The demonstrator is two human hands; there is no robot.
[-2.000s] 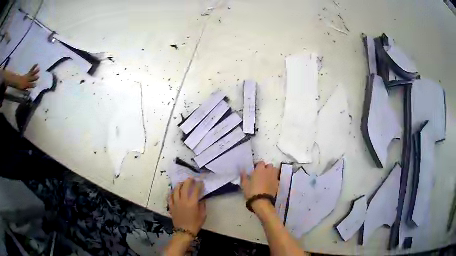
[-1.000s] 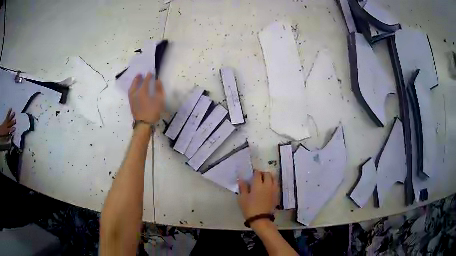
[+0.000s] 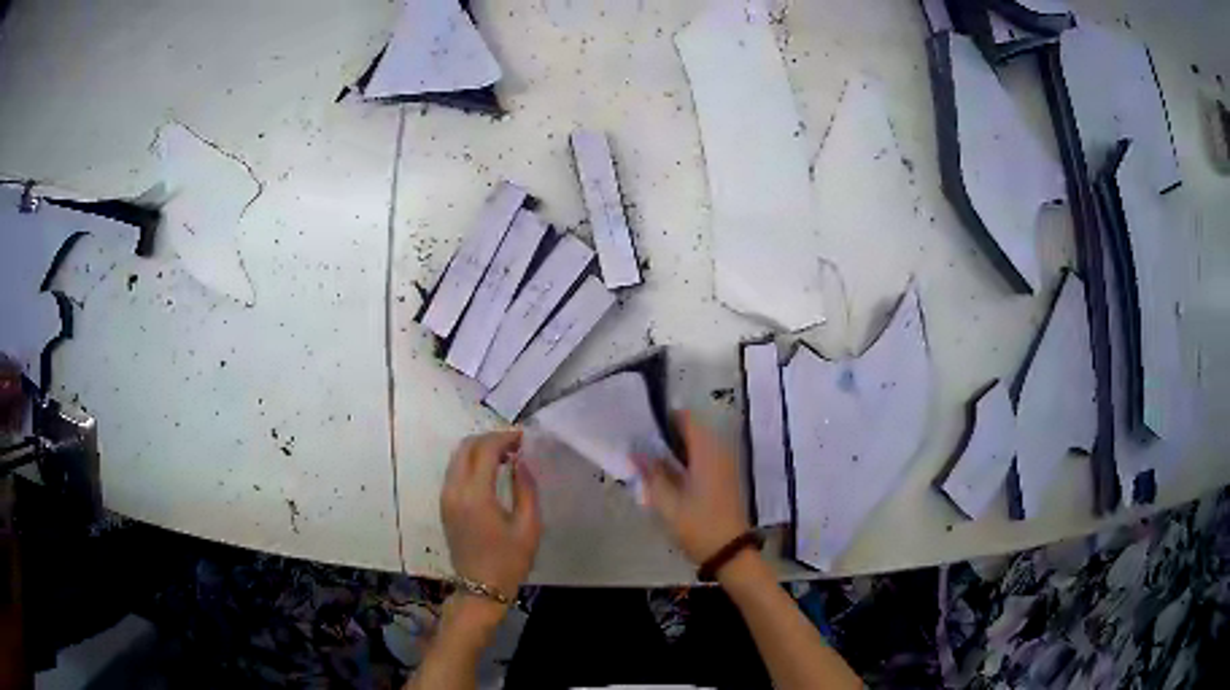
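A tapered panel stack with a pale lilac top and dark edges lies before me, its far right corner raised. My right hand grips its right side, slightly blurred. My left hand is at its left tip, fingers curled and apart; it holds nothing that I can see. Several narrow strip stacks lie fanned out beyond the panel, with one strip stack standing apart to their right. Another tapered stack lies at the far edge of view.
A strip stack and a curved body panel lie right of my right hand. Long dark-edged panels are at the far right. Thin white paper pieces lie beyond. A metal device stands at the left edge. Scraps cover the floor.
My left hand has left the other tapered stack at the far side and come back beside the near one. My right hand has lifted the near panel's right side. The view has shifted.
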